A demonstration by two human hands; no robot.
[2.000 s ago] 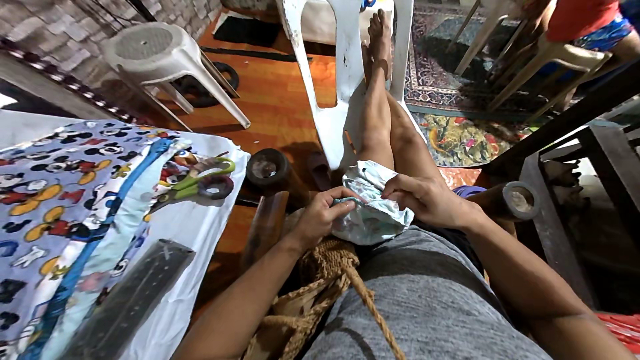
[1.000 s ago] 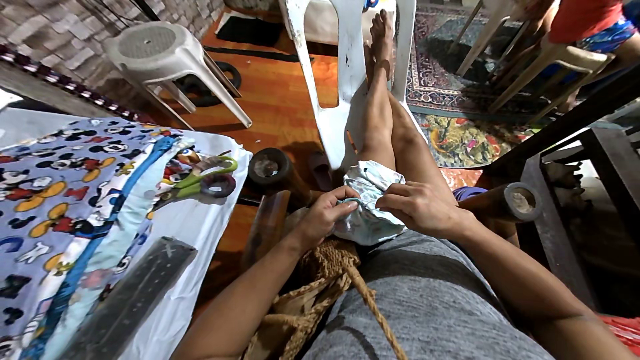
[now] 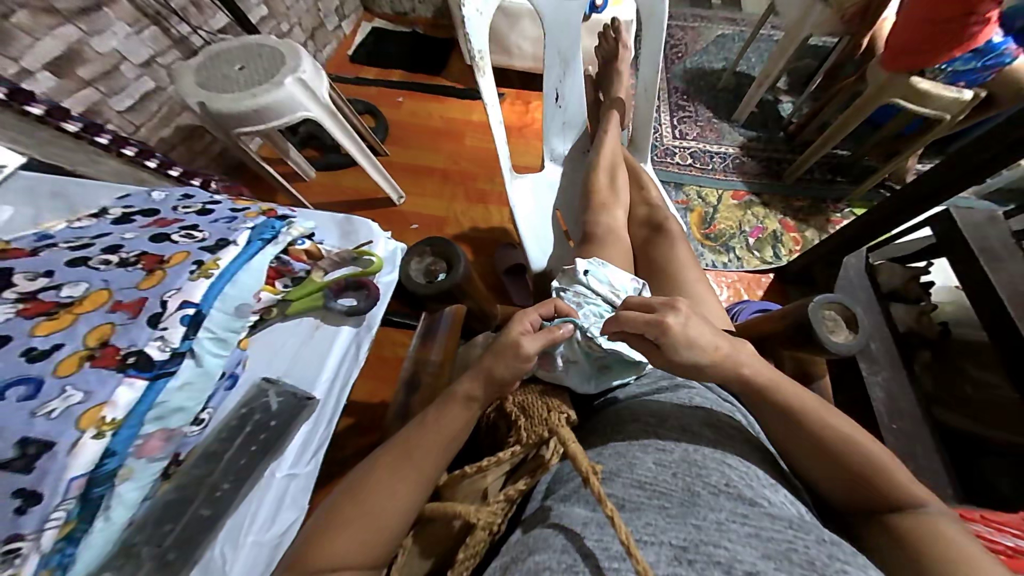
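Note:
A light printed cloth [image 3: 596, 364] lies bunched on my lap. My left hand [image 3: 524, 340] pinches its left edge between thumb and fingers. My right hand [image 3: 676, 332] grips the cloth from the right, fingertips curled over it; whether a needle or thread is between them is too small to tell. On the white-covered table at the left are scissors with green and dark handles [image 3: 328, 292], folded cartoon-print fabric [image 3: 104, 280] and a dark, flat, ruler-like bar [image 3: 212, 480]. A brown woven rope bag [image 3: 528, 412] rests beside my lap, below my left hand.
My bare legs stretch onto a white plastic chair [image 3: 560, 96], where a thin orange stick [image 3: 565, 227] lies. A plastic stool [image 3: 256, 80] stands at the upper left. Rounded wooden armrest ends [image 3: 836, 324] flank me. A person in red sits on a stool [image 3: 928, 96] at the upper right.
My right hand, raised a little above the cloth two seconds ago, is now lower and against it. My left hand stays at the cloth's left edge.

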